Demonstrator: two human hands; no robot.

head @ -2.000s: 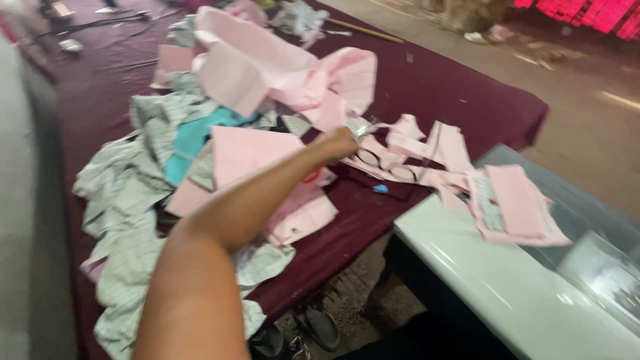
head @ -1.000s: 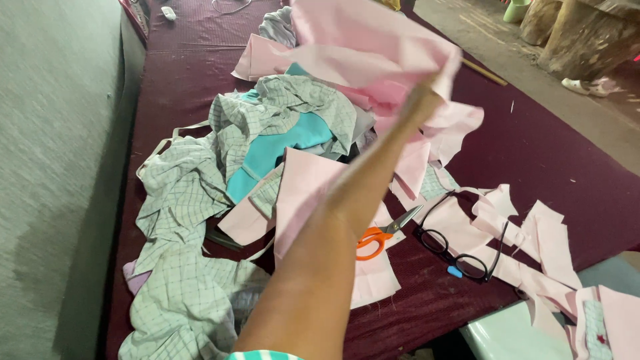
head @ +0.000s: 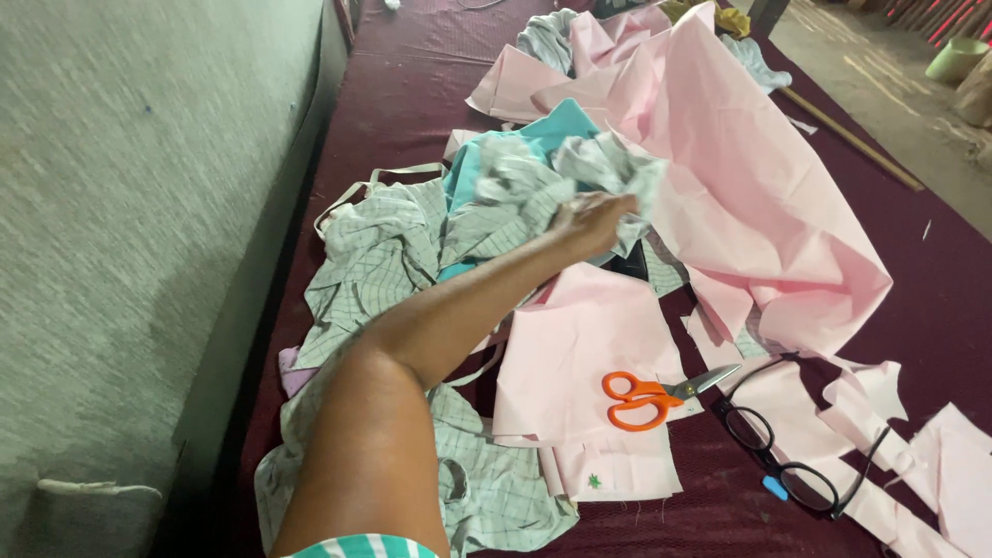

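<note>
My left hand (head: 597, 221) reaches in from the bottom edge and is closed on a grey-green checked cloth (head: 515, 186), which is partly blurred. Turquoise fabric (head: 570, 120) shows under and behind this cloth. Just right of the hand spreads a large crumpled sheet of pink fabric (head: 752, 186). Nearer to me, orange-handled scissors (head: 643, 399) lie on folded pink cloth pieces (head: 581, 349), their blades pointing right. Black-framed eyeglasses (head: 783, 457) rest upside down on pink scraps, beside a small blue object (head: 774, 487). My right hand is out of view.
A maroon cloth (head: 403, 93) covers the table. More checked cloth (head: 372, 256) is heaped along its left side, by a grey wall (head: 155, 194). A wooden stick (head: 852, 139) lies near the far right edge. Pink scraps (head: 961, 473) lie at the lower right.
My left hand has moved off the large pink fabric to the left, onto the checked cloth. The large pink sheet now spreads lower on the right. The scissors' handles are no longer partly behind my arm.
</note>
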